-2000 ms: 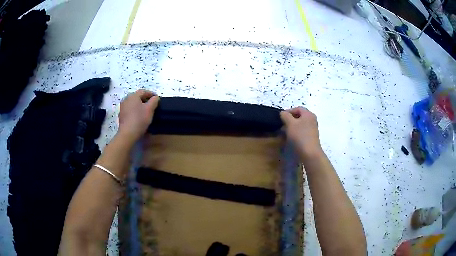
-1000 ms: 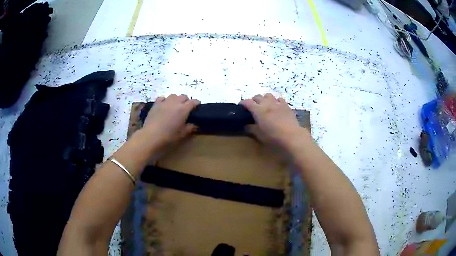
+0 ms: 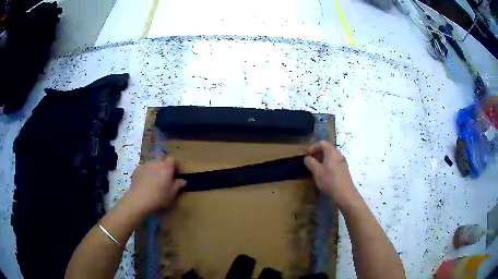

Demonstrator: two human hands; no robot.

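My left hand (image 3: pixel 156 184) and my right hand (image 3: pixel 328 168) pinch the two ends of a narrow black fabric strip (image 3: pixel 245 173) over the middle of the tan board (image 3: pixel 235 229). The strip slants, its right end farther from me. Wider black fabric (image 3: pixel 235 121) lies across the board's far end, apparently overlapping strips. Blue-grey speckled bands (image 3: pixel 323 218) run along the board's two long sides. Ends of more black pieces (image 3: pixel 242 267) show at the near edge of the picture, cut off by it.
A large flat black fabric mass (image 3: pixel 60 163) lies left of the board, a second black bundle (image 3: pixel 27 54) at upper left. At right are a blue tray (image 3: pixel 474 139) with a plastic bag, a small jar (image 3: pixel 467 235) and an orange-pink tub (image 3: pixel 461 268). Cords and tools lie upper right.
My hands have left the fabric at the board's far end and moved nearer me. They have taken hold of the loose strip, which has changed slant, its right end now farther away.
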